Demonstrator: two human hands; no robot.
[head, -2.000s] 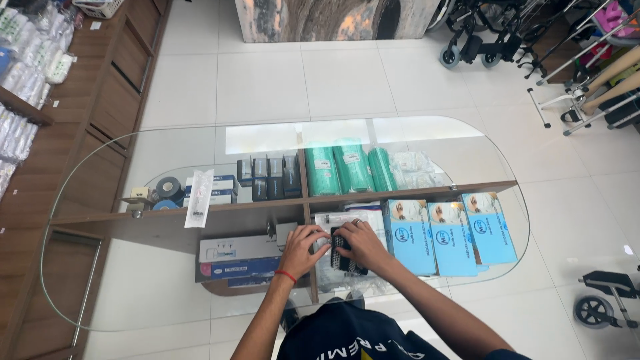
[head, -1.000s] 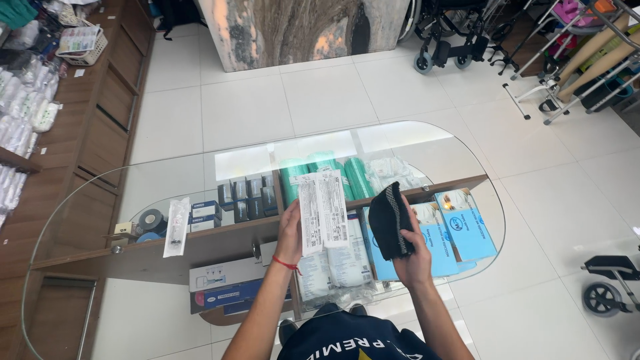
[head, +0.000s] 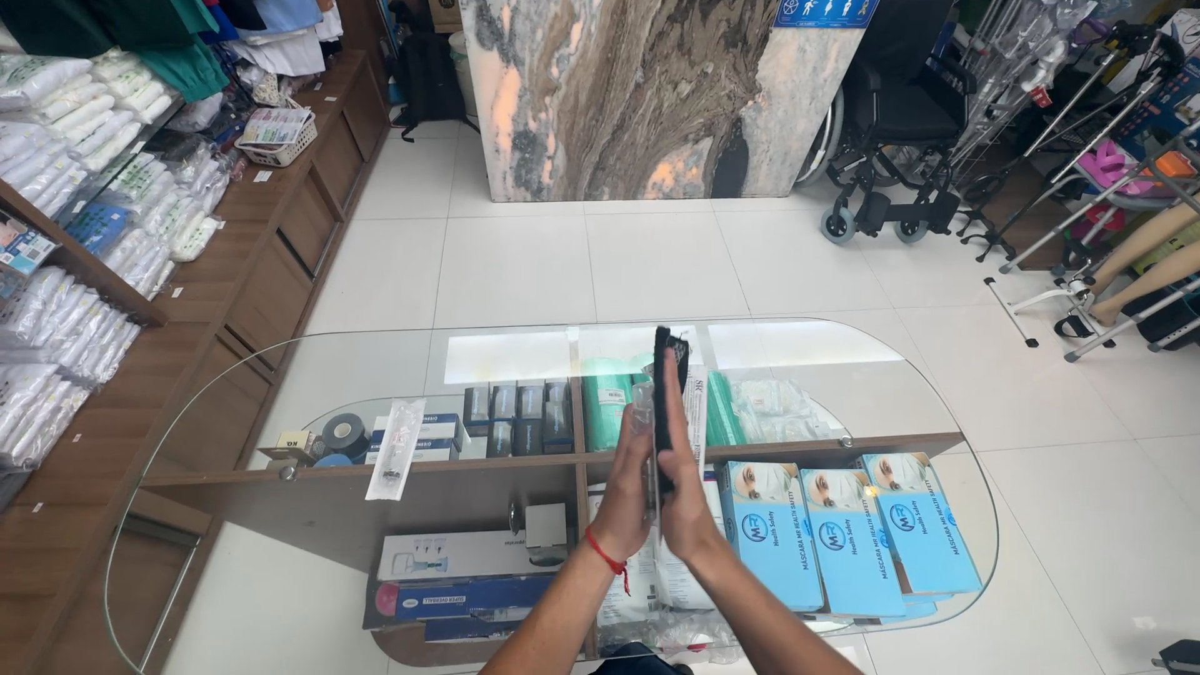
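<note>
Over the glass tabletop point(head: 356, 384), both my hands are raised with palms facing each other. Between them, seen edge-on, are a black fabric item point(head: 664, 412) and a clear plastic package point(head: 645, 403). My left hand point(head: 626, 487), with a red string bracelet on its wrist, presses on the package side. My right hand point(head: 684, 497) lies along the black item. A white printed package point(head: 696, 408) shows just behind the right hand; whether it is held is unclear. Left of the hands, a sealed clear pouch point(head: 397, 450) lies on the glass.
Beneath the glass are blue mask boxes point(head: 771, 539), green packages point(head: 609, 403), small dark boxes point(head: 528, 403) and a tape roll point(head: 344, 436). A wooden cabinet point(head: 291, 234) stands left, a marble-patterned counter point(head: 619, 103) ahead, and a wheelchair point(head: 900, 122) with walking frames to the right.
One second ago my hands were apart, the left with a white package, the right with the black item. Now they are together with the items between them. The view has tilted up.
</note>
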